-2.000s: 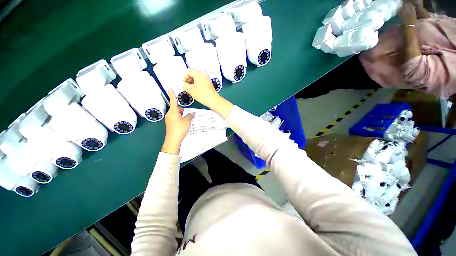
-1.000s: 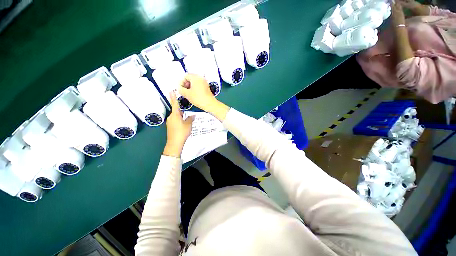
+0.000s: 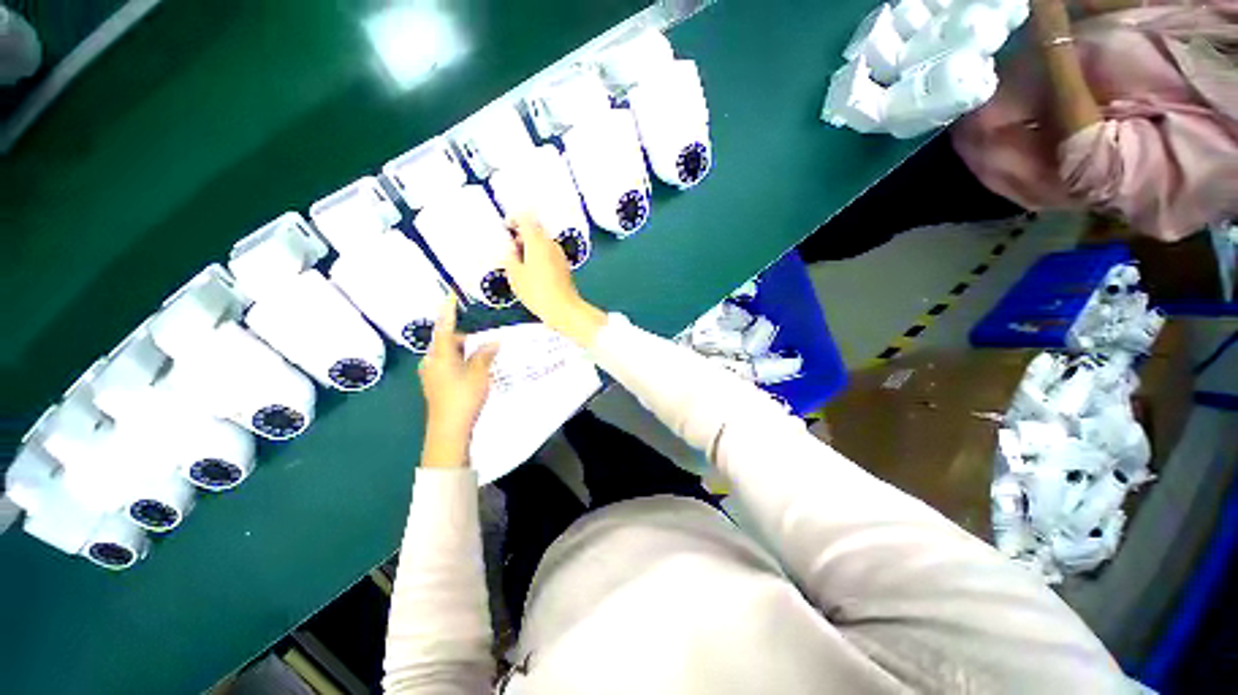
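Observation:
White security cameras with black ringed lenses lie in a slanting row on the green bench point(image 3: 326, 475). My left hand point(image 3: 455, 387) is below a middle camera point(image 3: 462, 245), its index finger pointing up near the lenses and its thumb on the left edge of the printed label sheet point(image 3: 523, 394). The sheet hangs over the bench's front edge, partly hidden by my left hand. My right hand point(image 3: 547, 278) has its fingertips together at the side of that middle camera, by the neighbouring camera point(image 3: 543, 190). Whether a label is in those fingertips is too small to tell.
More white cameras point(image 3: 937, 82) stand on the bench at the upper right, beside a person in pink point(image 3: 1127, 122). Below are a blue bin point(image 3: 815, 340) with white parts, a brown carton point(image 3: 910, 421) with jumbled white units and another blue bin point(image 3: 1045, 299).
My left hand has moved down and left with the sheet. My right hand has turned and its fingers now point up along the camera's side. The view has shifted slightly.

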